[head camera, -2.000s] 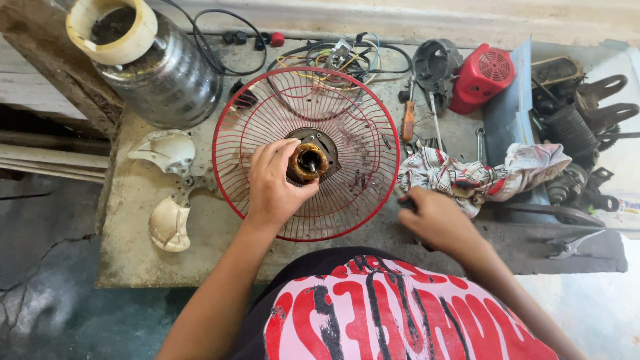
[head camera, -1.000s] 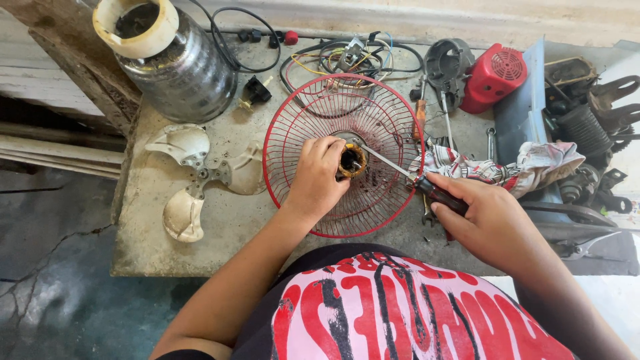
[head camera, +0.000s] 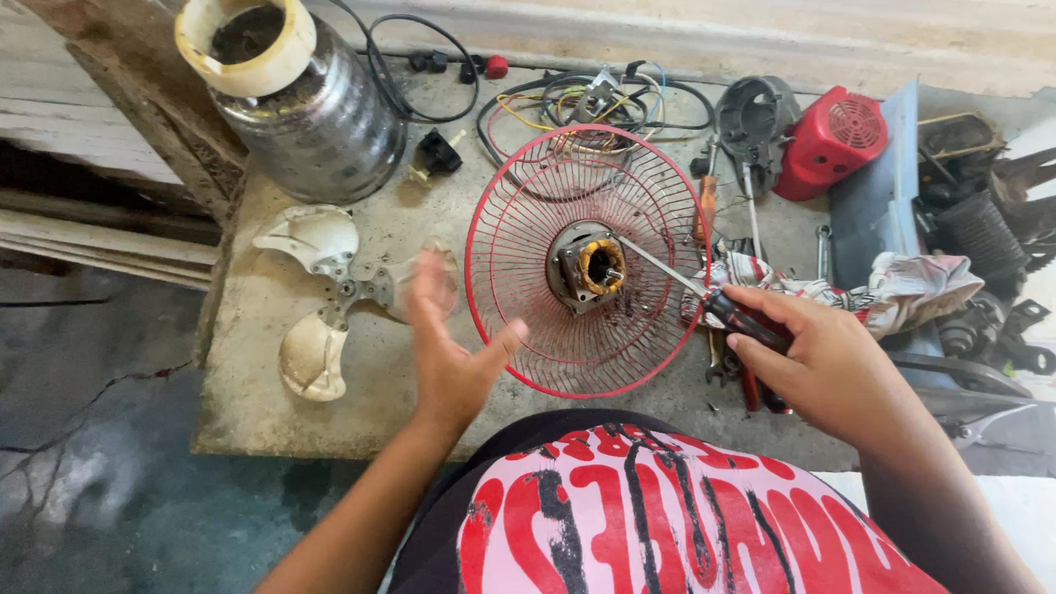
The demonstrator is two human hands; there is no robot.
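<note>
A red wire fan guard [head camera: 528, 363] lies on the concrete bench, with a fan motor [head camera: 577, 272] at its centre; yellowish windings ring the motor's opening and a shaft end shows. My right hand [head camera: 817, 355] grips the dark handle of a screwdriver [head camera: 668, 272], whose tip is at the motor's upper edge; contact cannot be told. My left hand [head camera: 454, 346], slightly blurred, is raised over the guard's left rim with its fingers apart and nothing in it. Left of it lies a pale metal fan blade [head camera: 346, 289] with three vanes.
A metal canister [head camera: 322, 132] stands at the back left. Tangled wires [head camera: 594, 107], a grey plastic housing [head camera: 755, 124] and a red motor cover [head camera: 833, 144] are behind the guard. To the right lie a stained cloth [head camera: 891, 289], a wrench [head camera: 823, 252] and a blue bin [head camera: 874, 181] of metal parts.
My left hand has let go of the motor and moved left. My right hand, near the cloth two seconds ago, has brought the screwdriver to the motor and still holds it there.
</note>
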